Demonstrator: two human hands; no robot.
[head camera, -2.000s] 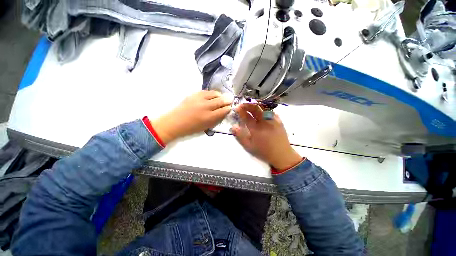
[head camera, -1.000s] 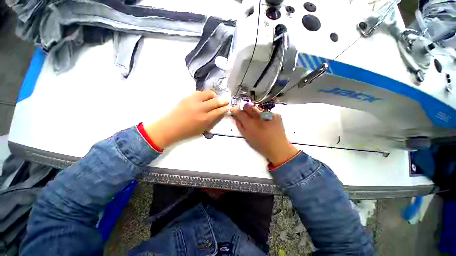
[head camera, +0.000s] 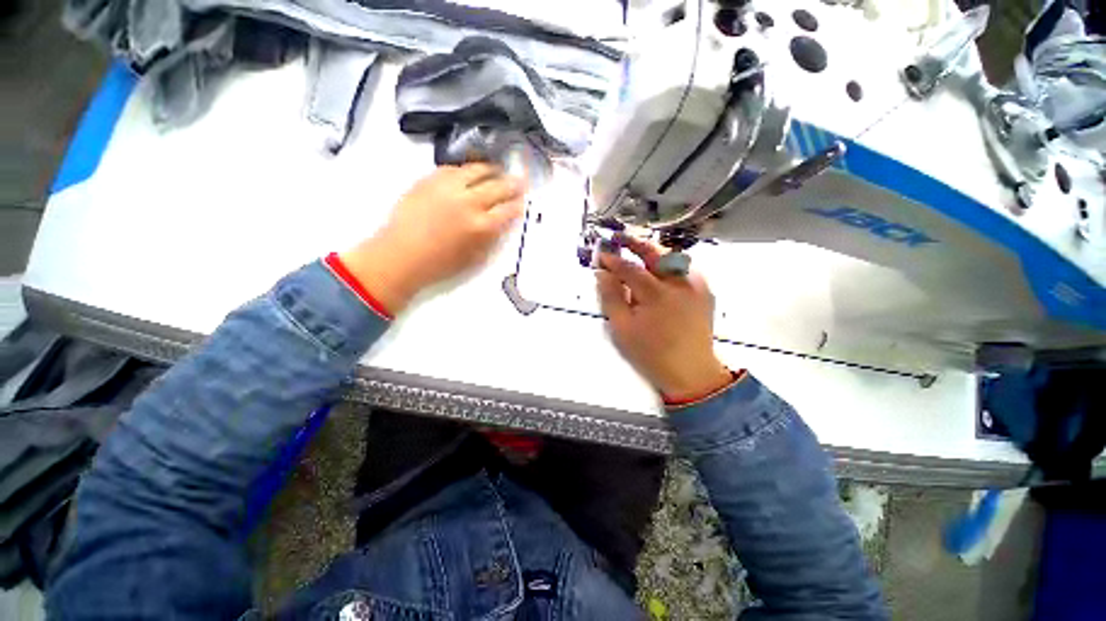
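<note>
My left hand has its fingertips closed on the near end of a grey and black fabric piece, left of the needle area. The piece lies folded on the table behind that hand. My right hand is at the presser foot of the white and blue sewing machine. Its fingers are bent, with a grey-green item on one finger. Whether these fingertips hold anything is too small to tell. The needle plate shows bare between my hands.
More grey and black strips lie along the table's far left. Grey cloth is at the far right, beyond the machine. Dark pieces hang below the left edge. A ruler-marked edge runs along the front.
My left hand has moved left and away from the needle, drawing the fabric piece with it. The piece is now bunched further left. My right hand stays near the foot.
</note>
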